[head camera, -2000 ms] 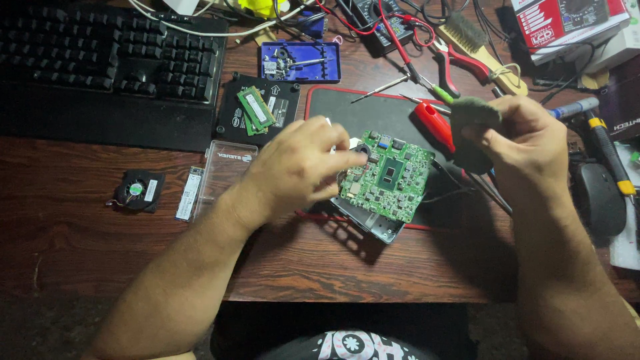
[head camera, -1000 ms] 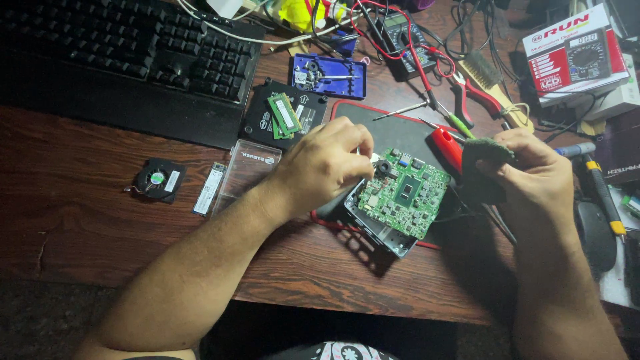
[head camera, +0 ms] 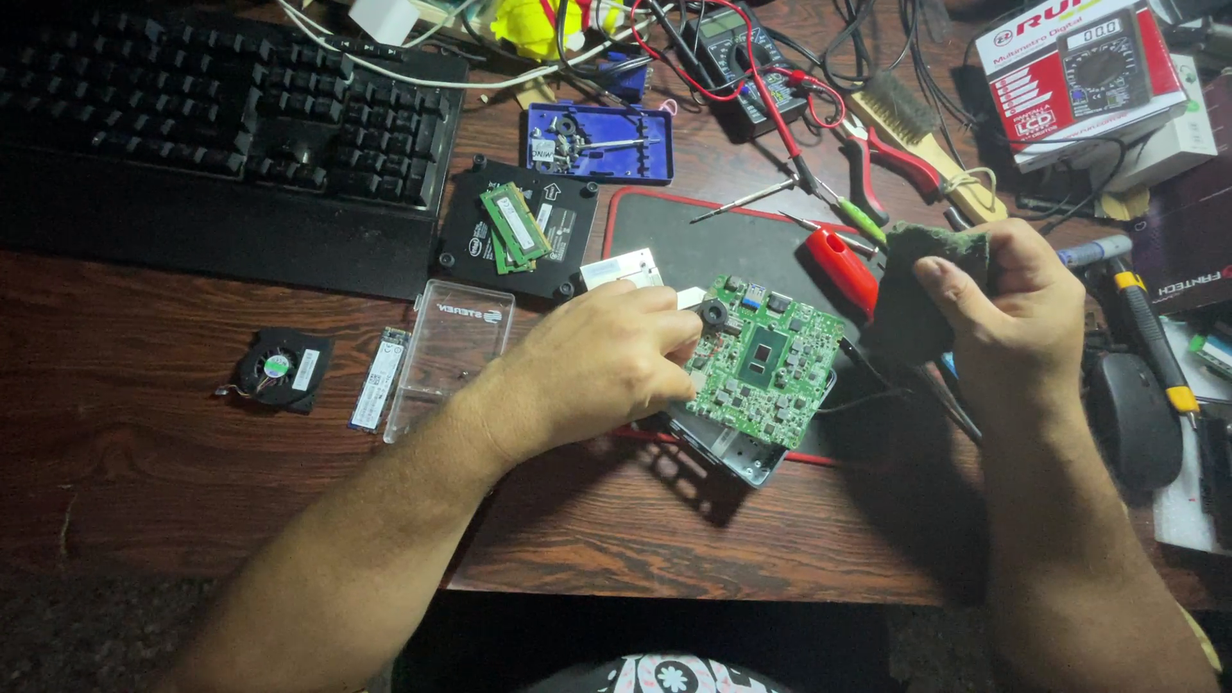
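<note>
A green circuit board with a bare processor chip lies tilted over an open metal mini PC case. At the board's left edge is my left hand, thumb and fingers close together; its fingertips are partly hidden, so I cannot tell whether they grip the board. A small black round part sits on the board's upper left corner, beside these fingers. My right hand holds up a dark grey-green cloth between thumb and fingers, to the right of the board and above the mat.
Memory modules rest on a black case lid. Left of the board are a clear plastic box, an SSD stick and a small fan. Beyond the mat lie pliers, a brush and a multimeter.
My left hand, raised over the board's left corner a second ago, is now lower along its left edge. My right hand still holds the cloth. The view has shifted somewhat.
</note>
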